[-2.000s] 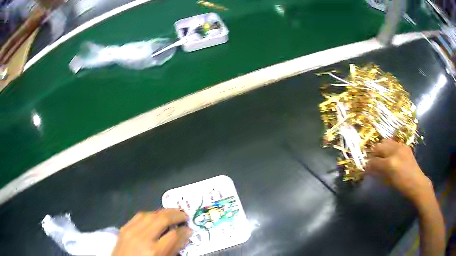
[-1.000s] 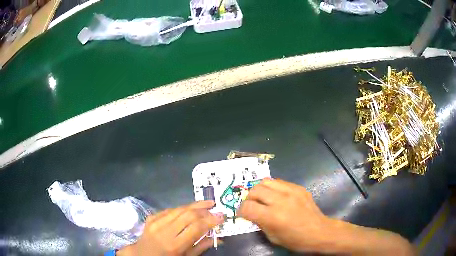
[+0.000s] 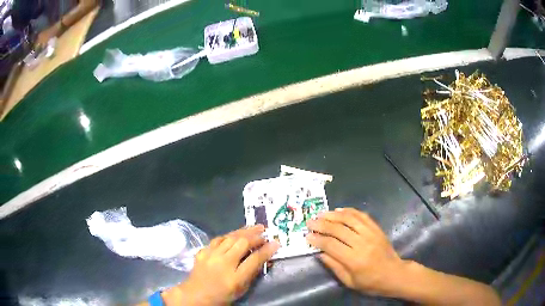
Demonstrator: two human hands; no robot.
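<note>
A white socket housing [image 3: 287, 190] lies open on the dark bench, with a green circuit board, thin green wires and a black component inside. My left hand [image 3: 230, 260] is on its lower left corner, fingertips over the inside. My right hand [image 3: 355, 248] is on its right side, fingers over the board's edge. Both hands grip the housing. A brass contact strip [image 3: 306, 174] lies at the housing's top edge. Its bagged cord [image 3: 149, 239] lies to the left. Whether a small part is under the fingers is hidden.
A pile of contact strips [image 3: 472, 134] is at the right, with a slim black tool [image 3: 412, 186] beside it. Beyond the pale raised edge [image 3: 251, 107], the green conveyor belt [image 3: 161, 101] carries another housing [image 3: 231, 52] with a bagged cord, a gold strip and another bag [image 3: 400, 8].
My right hand has come from the pile to the housing, then shifted to its right side. A strip now lies at the housing's top edge. My left hand stays at the lower left.
</note>
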